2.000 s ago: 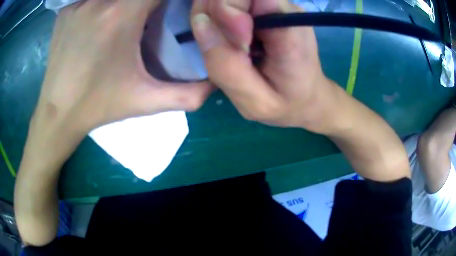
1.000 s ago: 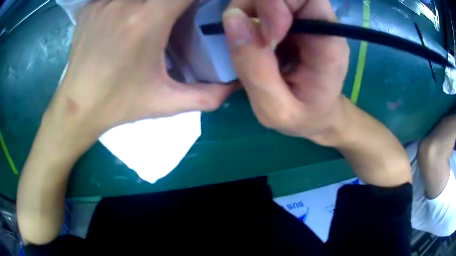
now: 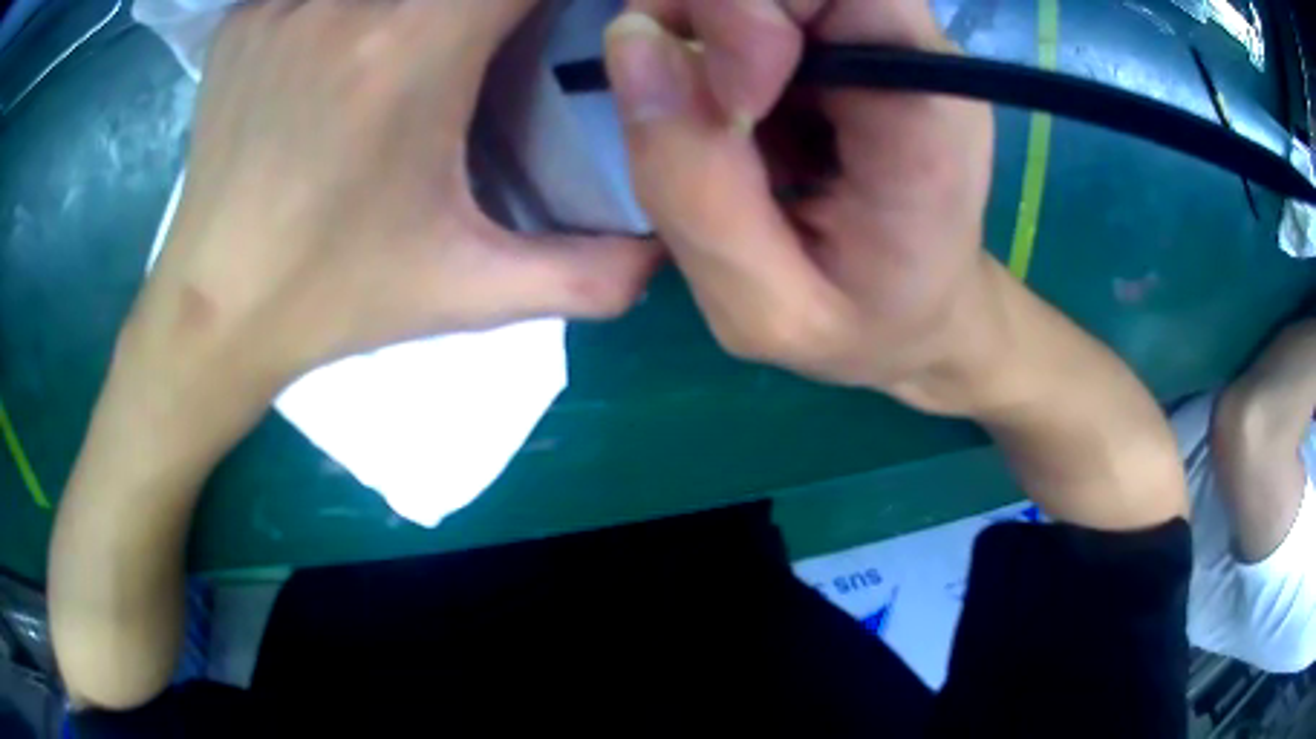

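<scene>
My left hand [image 3: 339,188] grips a silver-grey housing [image 3: 577,159] near the top edge of the view; the hand covers much of it. My right hand [image 3: 852,188] is pinched on a long thin dark brush-like stick [image 3: 1039,94]. Its short dark end shows over the housing, left of my fingertips; whether it touches cannot be told. The long end reaches to the right edge. A white cloth [image 3: 433,419] lies on the green mat [image 3: 693,433] below my left hand, partly hidden by it.
A yellow-green tape strip [image 3: 1032,202] runs on the mat at right, another at far left. A thin dark stick [image 3: 1230,137] and a crumpled translucent piece [image 3: 1299,228] are at upper right. Translucent plastic [image 3: 181,26] is at upper left. Another person's arm [image 3: 1270,448] is at the right edge.
Both hands, with the housing and stick, moved right and then slightly back left. The stick's tip sits a little higher over the housing than at first.
</scene>
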